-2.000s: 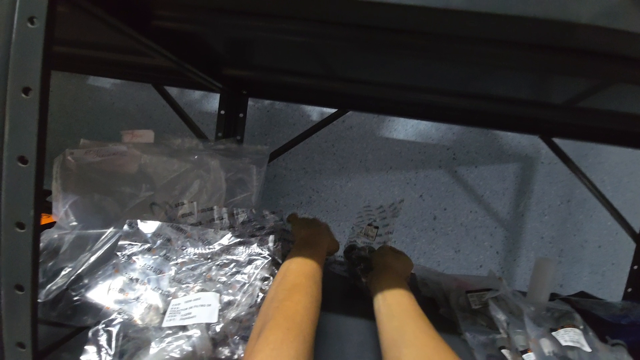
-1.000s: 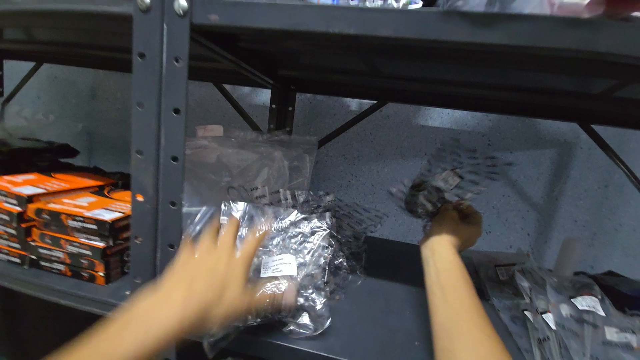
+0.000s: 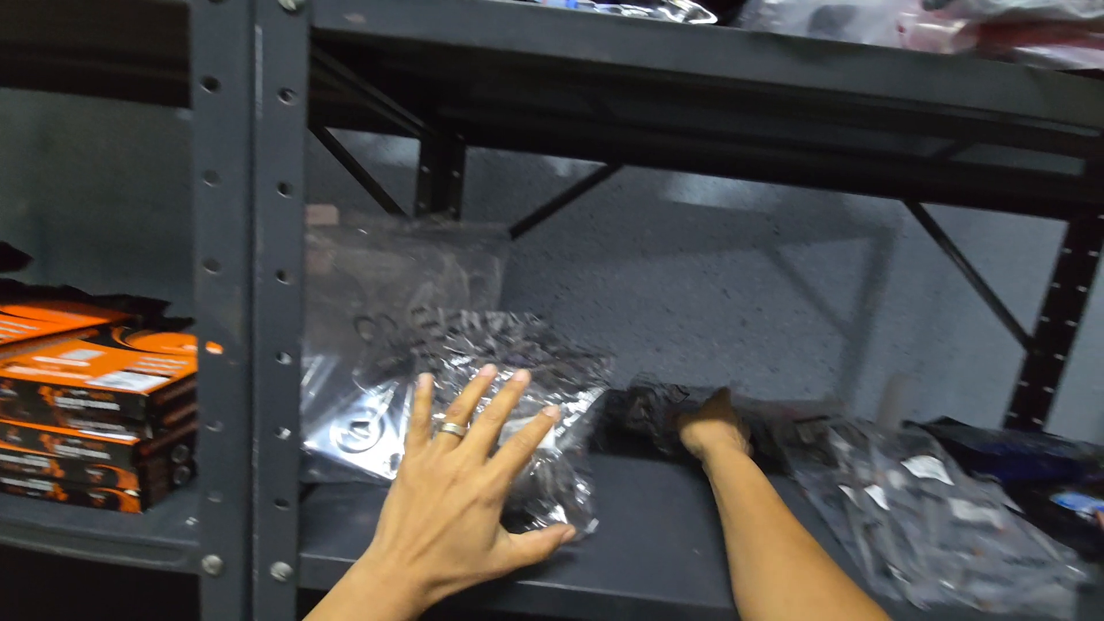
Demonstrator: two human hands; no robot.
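Note:
My left hand (image 3: pixel 470 487), a ring on one finger, rests spread on a shiny clear plastic bag (image 3: pixel 552 379) with printing on it. Behind that bag leans a larger clear plastic bag (image 3: pixel 414 259) at the shelf's left end. Deeper on the shelf, my right hand (image 3: pixel 716 427) is at a dark item in clear plastic (image 3: pixel 651 410); its fingers are partly hidden, so its hold on the item is not plain.
Grey perforated metal posts (image 3: pixel 250 310) stand left of the bags. Orange and black boxes (image 3: pixel 95 388) are stacked beyond them. Plastic-bagged parts (image 3: pixel 940 526) lie at the right. An upper shelf (image 3: pixel 690 52) holds more bags, and diagonal braces (image 3: pixel 970 272) cross behind.
My right hand has lowered toward the shelf from where it held the dark bagged item raised. My left hand has moved right and onto the shiny bag. The view has shifted left since the first frame.

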